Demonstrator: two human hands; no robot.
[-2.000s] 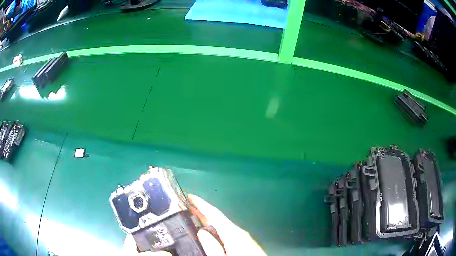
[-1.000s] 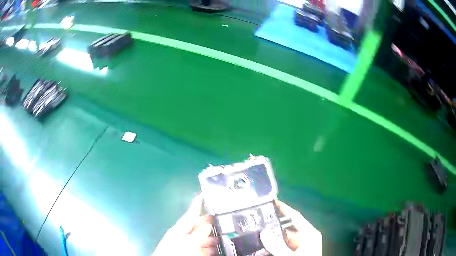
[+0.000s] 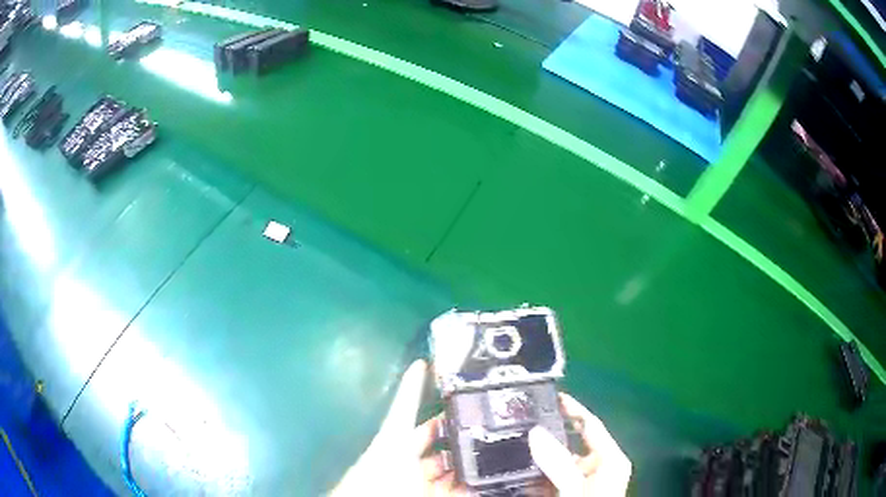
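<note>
A camera unit [image 3: 500, 398] is held upright at the lower middle, its front towards me. Its upper part has a pale frame, dark windows and a pale ring round the lens. Its lower part is grey with a small dark rectangle. My left hand [image 3: 403, 451] holds its left side, fingers partly behind it. My right hand [image 3: 583, 456] holds its right side, with the thumb over the lower front. Both hands are overexposed and cut off by the bottom edge.
Black rear housings [image 3: 777, 466] stand at the lower right, cut off. Board-filled housings [image 3: 102, 136] lie at upper left, near slim black blocks [image 3: 260, 50]. A small white square [image 3: 277, 231] lies left of centre. A blue mat [image 3: 607, 82] holds dark units. A blue cord [image 3: 126, 451] is bottom left.
The view has swung right-down relative to the bench. The camera unit has moved right in the picture and stands straighter. My left hand now shows more fully at its side.
</note>
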